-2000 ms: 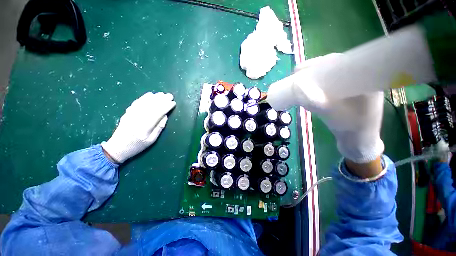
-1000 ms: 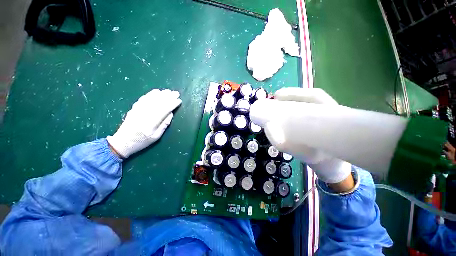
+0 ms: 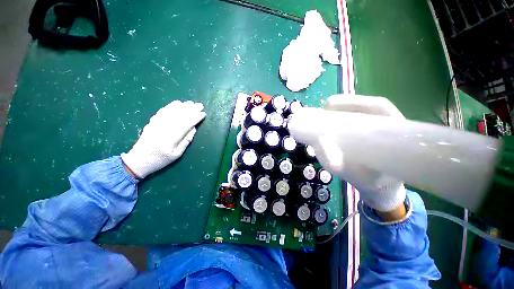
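My right hand [image 3: 360,152], in a white glove, is closed round the white glue syringe [image 3: 428,155]. The syringe's narrow end is over the upper part of the capacitors [image 3: 267,162]; its needle tip cannot be made out. Its wide end with a green cap [image 3: 503,186] points right. The black capacitors with silver tops stand in rows on the green circuit board [image 3: 222,230]. A copper-red coil [image 3: 227,196] sits at the board's lower left corner. My left hand [image 3: 164,137], gloved, rests flat on the mat left of the board and holds nothing.
A crumpled white cloth [image 3: 307,52] lies beyond the board. A black loop [image 3: 69,40] lies at the mat's far left corner. A red-and-white strip [image 3: 348,68] edges the green conveyor [image 3: 394,56] at right. A clear hose [image 3: 470,227] passes behind my right forearm.
The syringe has swung from pointing up-right to pointing right and slightly down, and my right hand has moved lower and nearer the board. My left hand stays flat on the mat.
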